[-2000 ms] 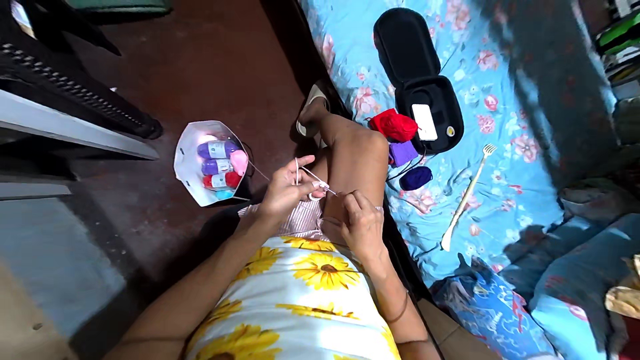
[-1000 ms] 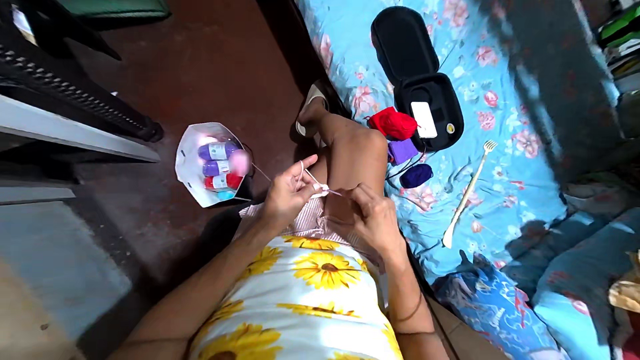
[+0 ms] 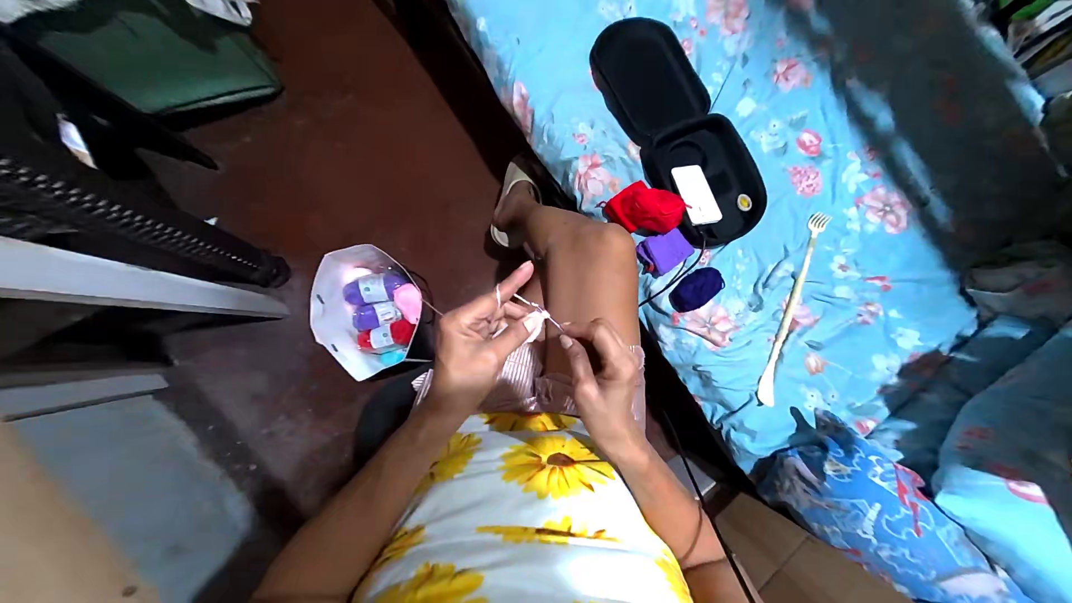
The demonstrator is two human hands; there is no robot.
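Above my lap, my left hand (image 3: 479, 339) pinches a small piece of white crochet work (image 3: 534, 325) between thumb and finger, with pale yarn looped around its raised index finger. My right hand (image 3: 605, 378) grips a thin crochet hook (image 3: 554, 323) whose tip meets the work. A strand runs from my left hand toward a white container (image 3: 337, 350) on the floor, which holds purple yarn skeins (image 3: 374, 289), a red skein (image 3: 387, 336) and pink yarn (image 3: 408, 302). Most of the hook is hidden by my fingers.
On the floral bedsheet (image 3: 758, 159) to my right lie an open black case (image 3: 737, 151) with a white device (image 3: 696, 194), red yarn (image 3: 645, 208), purple yarn (image 3: 665, 251), dark blue yarn (image 3: 697, 290) and a back scratcher (image 3: 787, 322). Dark furniture (image 3: 134, 213) stands at left.
My right hand moved slightly away from the work and back beside it. My left hand keeps hold of the white piece in much the same place.
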